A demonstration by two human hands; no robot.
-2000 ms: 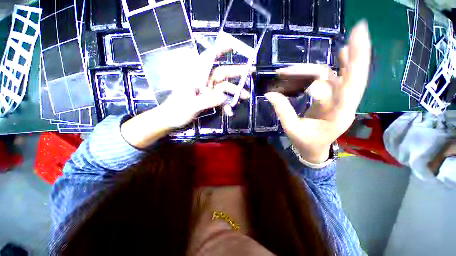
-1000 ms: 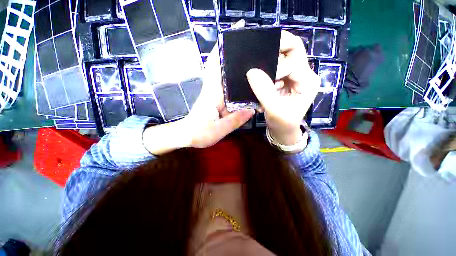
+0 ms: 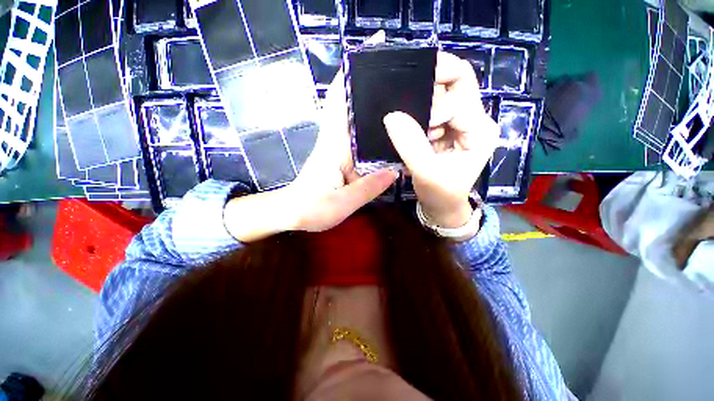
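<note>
A palm-sized rectangular part (image 3: 391, 90) with a matt black face and a thin shiny rim is held up over the black blister tray (image 3: 146, 117). My left hand (image 3: 329, 184) holds its left side and lower edge, the thumb along the bottom; its other fingers are mostly hidden behind the part. My right hand (image 3: 450, 141) holds its right side, with the thumb on the black face and fingers at the right edge. A die-cut sheet (image 3: 274, 153) of black rectangles with white lines lies over the tray, left of my left hand.
Spare die-cut sheets (image 3: 94, 94) and white lattice liner (image 3: 23, 70) lie at the left. A dark crumpled heap (image 3: 570, 98) is on the green mat (image 3: 595, 39). More sheets (image 3: 661, 86) and liner (image 3: 693, 129) are at the right. Red stools (image 3: 98, 239) stand below. A person's pale sleeve (image 3: 646, 223) shows at right.
From two seconds ago, the hands have come together and the part is now held upright between them, black face showing. Over the last second the part has barely moved.
</note>
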